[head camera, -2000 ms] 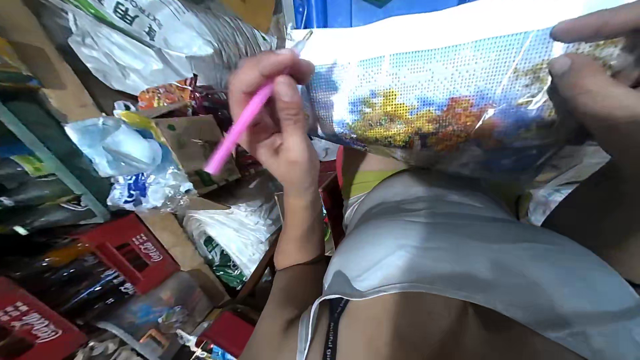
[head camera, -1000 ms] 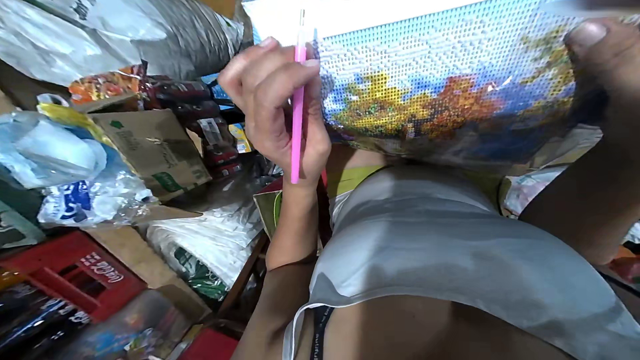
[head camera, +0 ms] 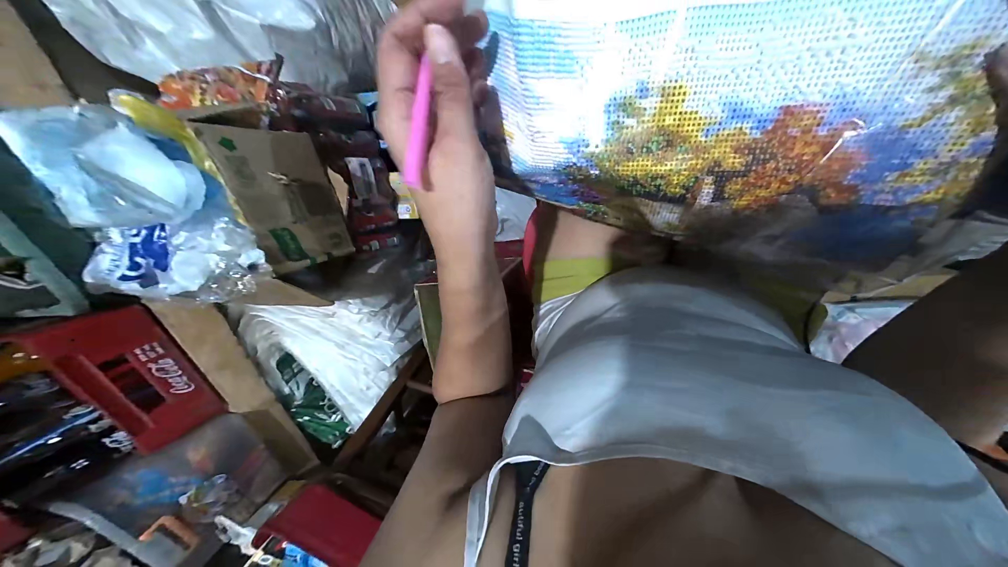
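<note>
A pink pen-like stick, likely a diamond-painting applicator pen (head camera: pixel 420 122), is gripped in my left hand (head camera: pixel 445 94), its blunt end pointing down along the palm. Its upper end is hidden by the fingers. Beside that hand, a gridded diamond-painting canvas (head camera: pixel 709 150) with yellow and orange trees spreads above my lap. Glare lies on its glossy surface, and its top runs out of view. At the right edge, my right hand (head camera: pixel 994 118) is dark and partly cut off, holding the canvas's right side.
Cardboard boxes (head camera: pixel 272 193), filled plastic bags (head camera: pixel 118 177) and packs of dark bottles (head camera: pixel 366 185) crowd the left. Lower down are a red bottle crate (head camera: pixel 126 370), a bundle of white plastic bags (head camera: pixel 339 354) and a clear tub (head camera: pixel 189 465). My lap and grey top fill the middle.
The pink stick was slanted, then near upright; it now leans slightly, with its top behind the fingers. My left hand and the canvas sit higher in view. My right hand has slipped mostly out of view.
</note>
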